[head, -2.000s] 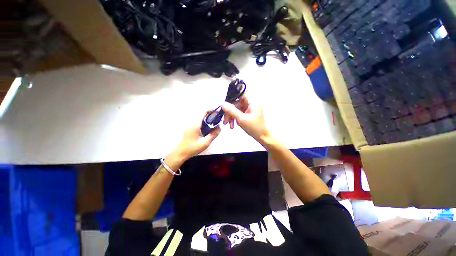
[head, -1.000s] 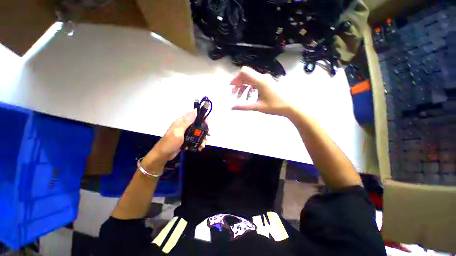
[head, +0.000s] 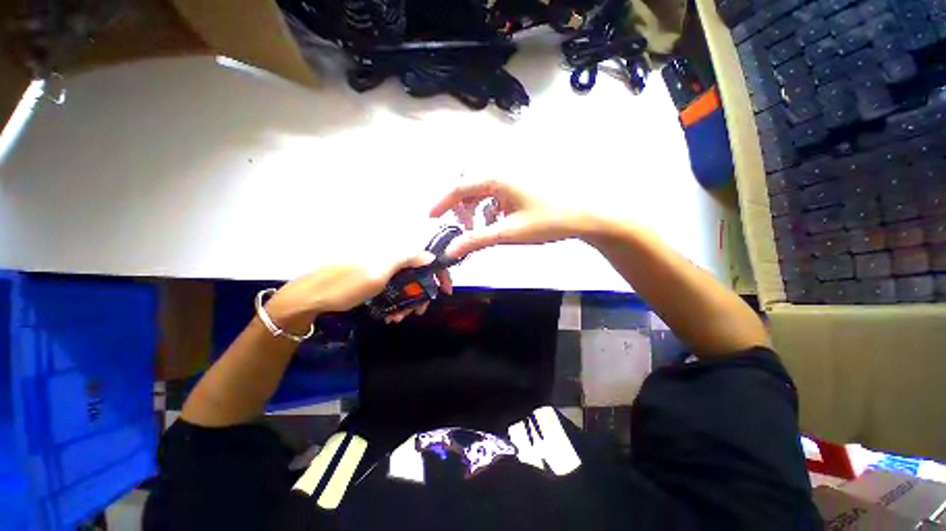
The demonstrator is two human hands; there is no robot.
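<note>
My left hand (head: 363,287) holds a small black device with an orange-red patch (head: 411,290) low over the bench's front edge. A black coiled cable (head: 444,240) lies against the device's upper end. My right hand (head: 505,220) is at the cable, with its thumb and fingers around the coil's upper part. A small pale, shiny piece (head: 483,211) shows between the right fingers; I cannot tell what it is. A heap of black coiled cables (head: 456,78) lies at the bench's far side.
White bench (head: 259,187). Open carton (head: 762,207) of dark devices at right. Orange-and-blue object (head: 704,130) beside that carton. Brown carton flap (head: 254,36) at far left. Blue crate (head: 88,384) at lower left. Part of a red stool (head: 830,456) at lower right.
Two seconds ago both hands were at device and cable; one second ago my right hand was apart from them. Now it has come back onto the cable. The head view has also shifted.
</note>
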